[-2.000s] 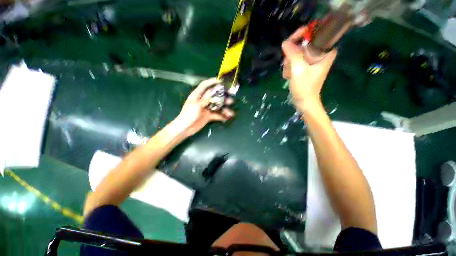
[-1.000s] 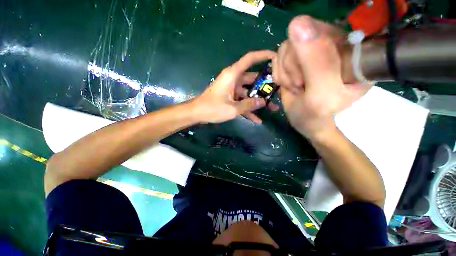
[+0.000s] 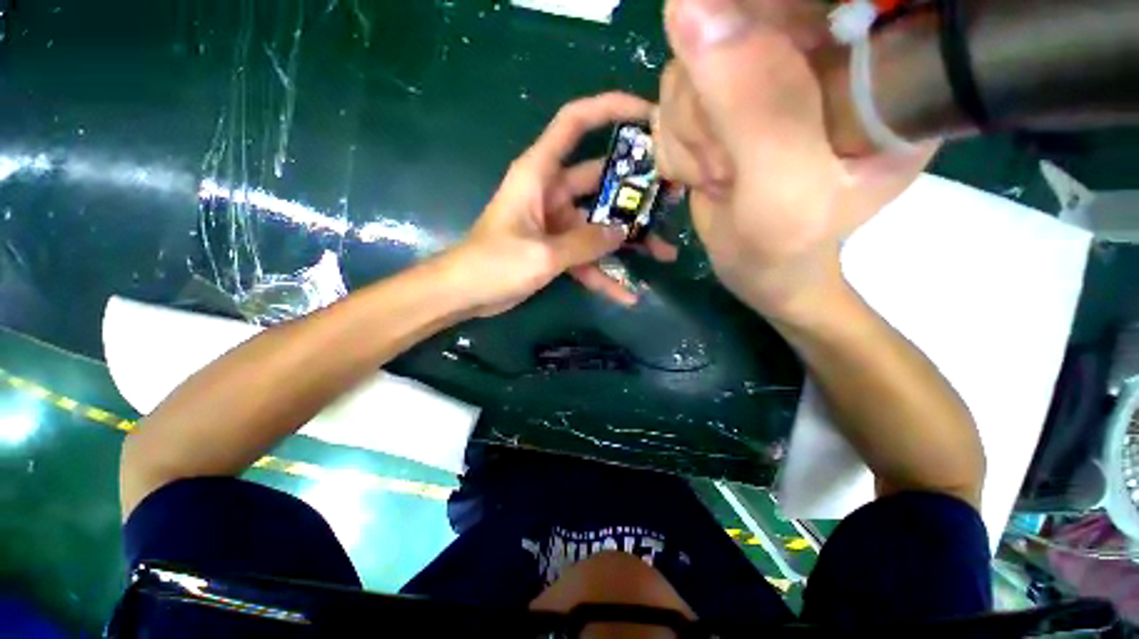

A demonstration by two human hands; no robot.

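My left hand [image 3: 537,219] holds a small circuit board [image 3: 628,185] between thumb and fingers above the dark-green bench. The board has a yellow block, white parts and a blue edge. My right hand [image 3: 762,162] is a fist around the front of a thick grey-brown glue dispensing gun [image 3: 1049,69], close to the camera and blurred. A white and a black cable tie circle the gun. The fist is right beside the board; a thin pale tip seems to reach the board, but it is mostly hidden. A dark cable bundle [image 3: 585,358] lies on the bench below the hands.
A white sheet [image 3: 968,293] lies at right under my right forearm; a curled one [image 3: 419,422] lies at left. Shiny clear film [image 3: 297,290] is on the bench left of my hands. A white item [image 3: 568,6] is at the top edge. A fan [image 3: 1130,456] stands at right.
Two seconds ago the hands were apart, the gun farther away at upper right. They came together at the board. Since one second ago, hands, board and gun appear slightly further up and left.
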